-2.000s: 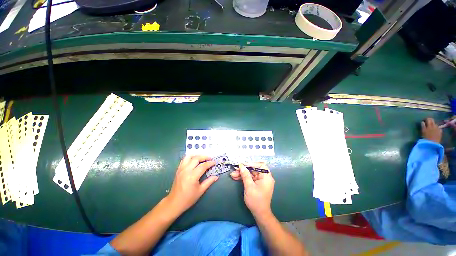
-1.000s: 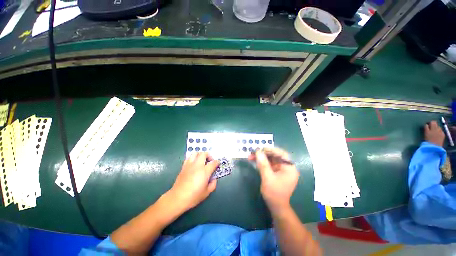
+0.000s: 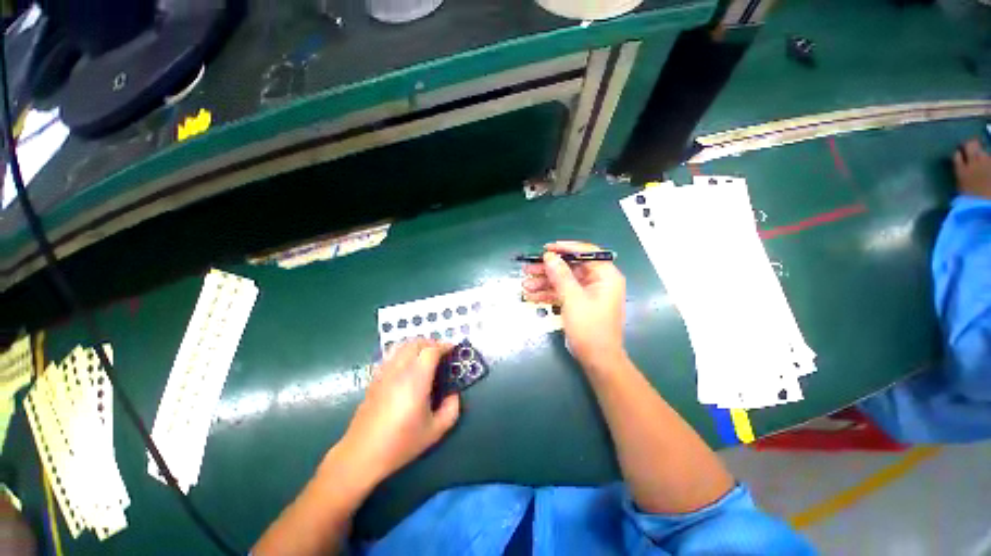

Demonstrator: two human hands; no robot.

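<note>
My left hand holds a small dark housing with several round rings, over the lower left part of the dotted white strip. My right hand holds slim dark tweezers, lying nearly level with the tip to the left, above the strip's right part. The white adhesive pad sheet lies on the green bench, with rows of black dots at its left. My right hand hides part of its right end. Whether a pad is on the tweezers' tip is too small to tell.
White sheets are stacked at right. A slanted pale strip and fanned cream strips lie at left. A black cable hangs at left. The raised shelf runs behind. Another person's blue sleeve is at far right.
The view has turned and shifted. My right hand has moved up from the strip's lower edge with the tweezers, which now point left. The housing in my left hand now shows its rings.
</note>
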